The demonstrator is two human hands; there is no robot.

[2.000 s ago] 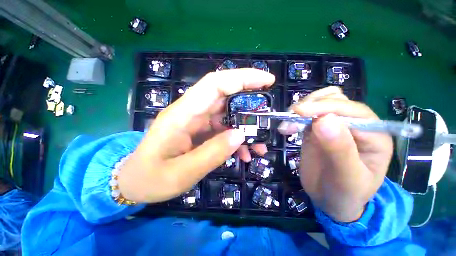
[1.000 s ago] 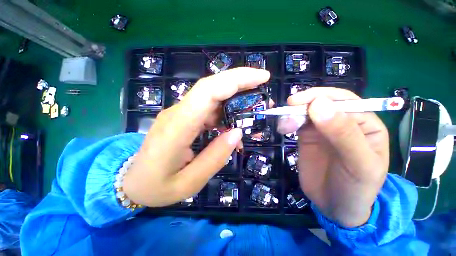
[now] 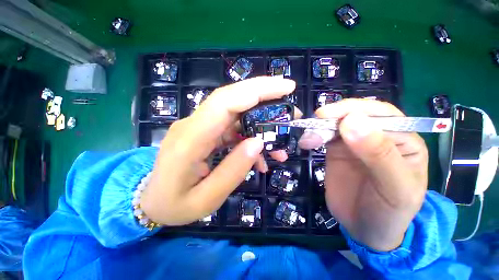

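My left hand (image 3: 205,147) holds an open smartwatch body (image 3: 268,127) above the tray, its black shell between thumb and fingers. A blue circuit board (image 3: 267,112) fills the shell's upper end. A thin red wire crosses below it, and a white label (image 3: 269,136) shows near my left thumb. My right hand (image 3: 377,158) grips silver tweezers (image 3: 383,124), their flat end with a red mark pointing right. The tweezer tips reach into the shell just under the blue board. Whether the tips grip anything is too small to tell.
A black compartment tray (image 3: 202,71) with units in its pockets lies under my hands. Loose units (image 3: 348,16) lie beyond it on the green mat. A phone (image 3: 462,156) on a white round base stands right. A grey block (image 3: 86,78) and small white-yellow pieces (image 3: 53,112) are left.
The tweezers turned to show their flat side, and their tips moved left into the shell since one second ago. The shell's tilt changed slightly. Both hands stay over the tray.
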